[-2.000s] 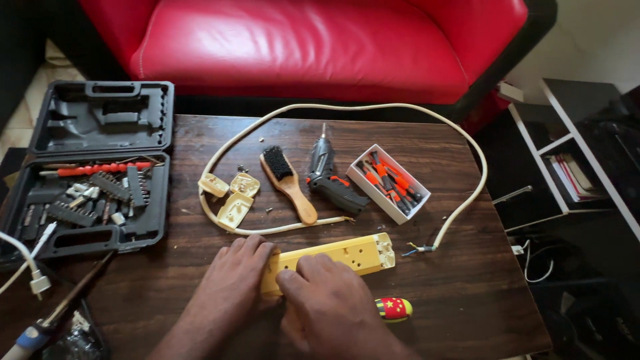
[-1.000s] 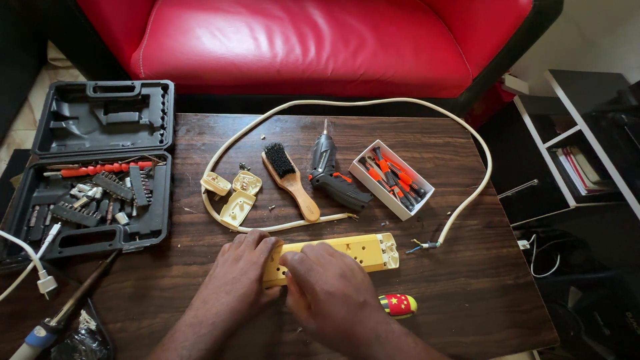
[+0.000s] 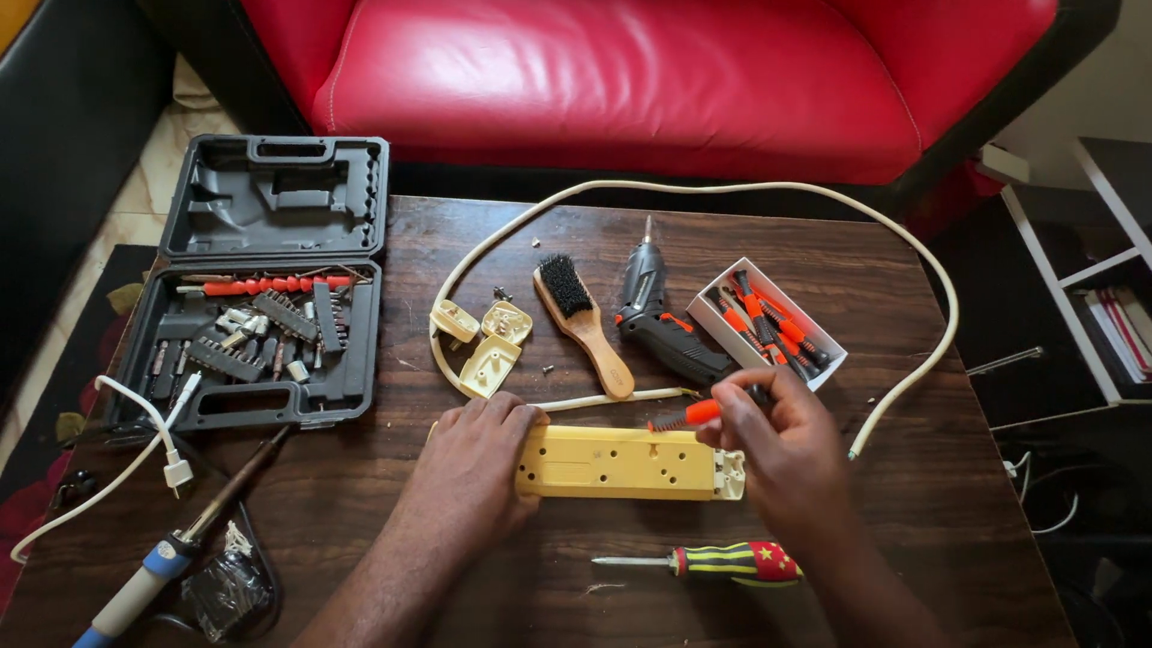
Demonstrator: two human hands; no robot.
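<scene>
A yellow plastic power strip [image 3: 621, 463] lies across the table, its holed face up and its right end uncovered. My left hand [image 3: 481, 459] grips its left end. Above the strip's right end, my right hand [image 3: 778, 418] holds a small orange-and-black screwdriver [image 3: 688, 416] between thumb and fingers, its handle partly hidden. Nearer me lies a screwdriver with a red, yellow and black handle [image 3: 738, 563]. Beyond the strip, a white box [image 3: 832, 367] holds several orange-and-black small tools. A white cable [image 3: 720, 187] loops around the brush, the cordless screwdriver and the box.
A wooden-handled brush [image 3: 589, 333], a cordless screwdriver [image 3: 657, 315] and cream plug parts [image 3: 490, 364] lie beyond the strip. At left are an open black bit case [image 3: 270, 418], a soldering iron [image 3: 148, 576] and a white cord [image 3: 63, 517]. A red sofa [image 3: 612, 81] stands behind the table.
My right hand has moved from the strip to the right and now shows the orange-and-black screwdriver. My left hand stays on the strip. The cable's right end no longer shows spread wires beside the strip.
</scene>
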